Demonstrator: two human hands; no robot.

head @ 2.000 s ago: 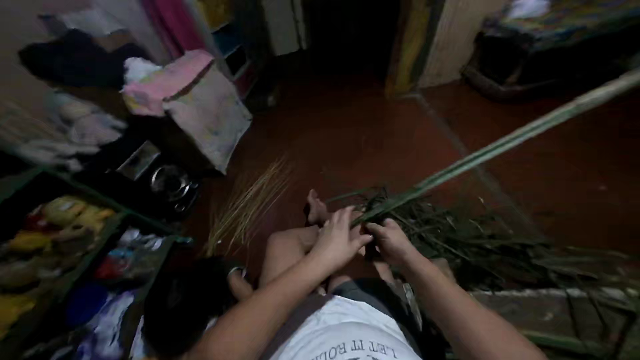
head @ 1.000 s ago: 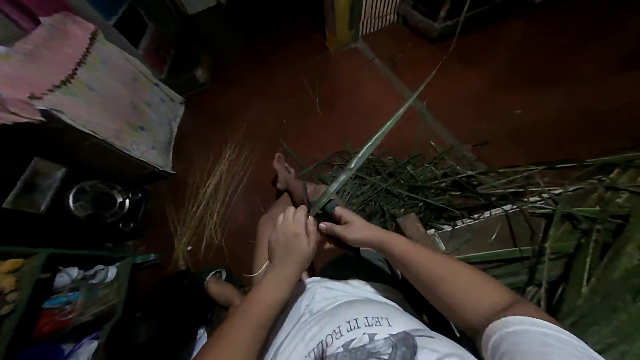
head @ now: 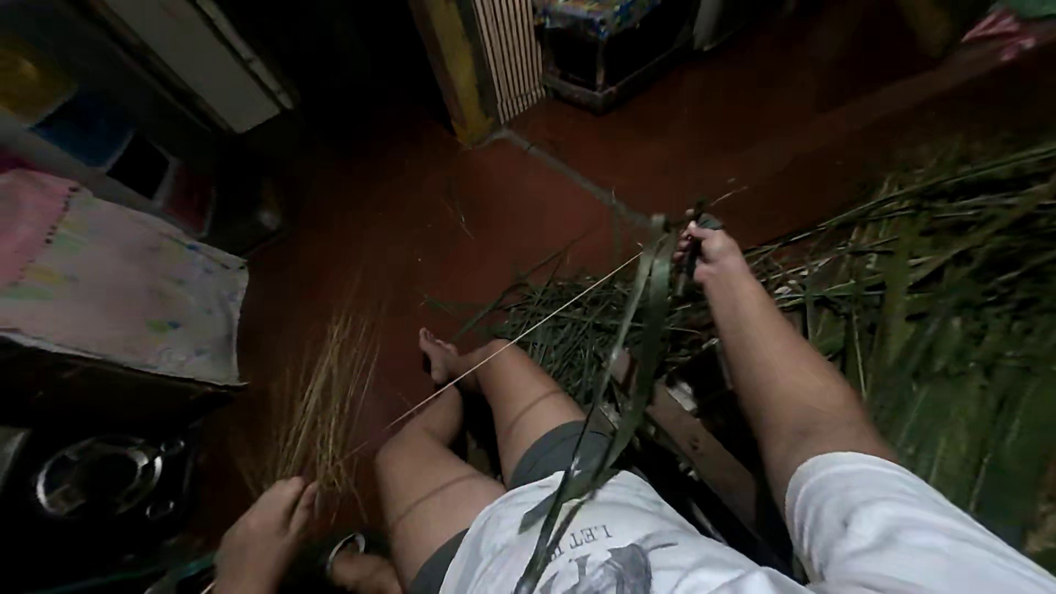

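Note:
My right hand [head: 708, 252], reached out right of my knees, is closed around a small dark tool [head: 689, 264] whose kind is unclear. Long green leaf strips [head: 652, 322] hang beside its fingers and trail down over my lap and shirt. From near the top of these strips a thin pale leaf rib [head: 511, 342] runs taut across my legs towards my left hand [head: 268, 528]. That hand is low at the left, fingers closed at the rib's line; the rib's end is blurred. Just beyond it a bundle of thin dry ribs [head: 326, 400] lies on the floor.
Dark green leaf scraps [head: 553, 330] heap beyond my right knee, with long leaves [head: 932, 355] at the right. A wooden piece [head: 701, 445] is beside my lap. A cloth-covered box [head: 157, 280] and a black appliance [head: 99, 478] stand left. A limb with a bracelet [head: 359, 565] shows at the bottom.
My hands, together at the leaf strip before, are now far apart: the right has moved out to the right, the left back to the lower left. The pale rib now stretches between them, apart from the green strips.

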